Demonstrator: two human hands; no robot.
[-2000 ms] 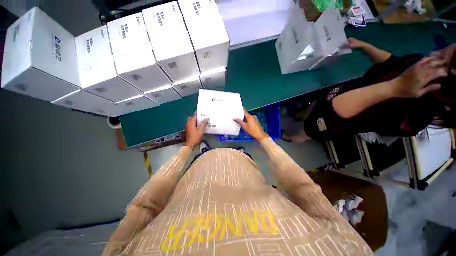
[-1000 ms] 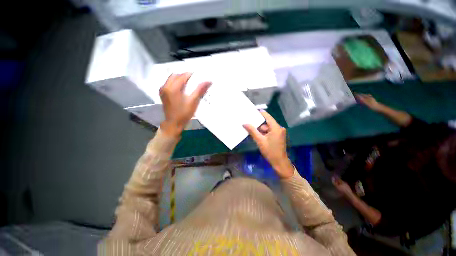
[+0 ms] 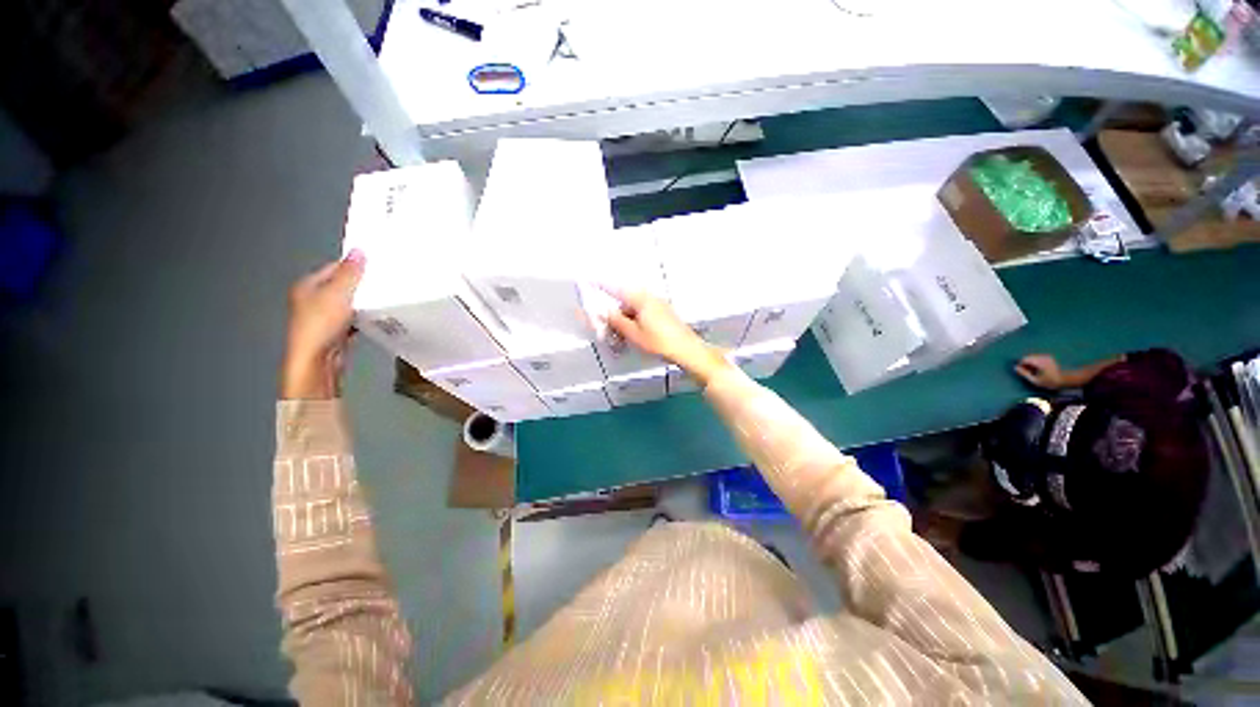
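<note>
Closed white cartons stand stacked in a row at the left bench end. Two sit at the left of the top: the leftmost carton (image 3: 408, 263) and, beside it, a raised, angled carton (image 3: 542, 207). My left hand (image 3: 325, 321) is on the outer left side of the leftmost carton, fingertips at its edge. My right hand (image 3: 655, 332) has its fingertips against the right side of the angled carton, near its front corner. The two cartons are held between my hands. An open filled carton (image 3: 919, 325) with its lid up stands to the right on the green bench.
A coworker (image 3: 1119, 463) is at the right, one hand on the green bench (image 3: 1105, 297). A brown box with green bags (image 3: 1016, 205) stands behind. A white shelf (image 3: 774, 49) crosses above, holding a marker. A blue crate (image 3: 808, 483) is under the bench edge.
The small white carton held between my hands has moved up and left onto the stack. My hands have moved apart, to either side of two cartons. The view has shifted, showing the shelf.
</note>
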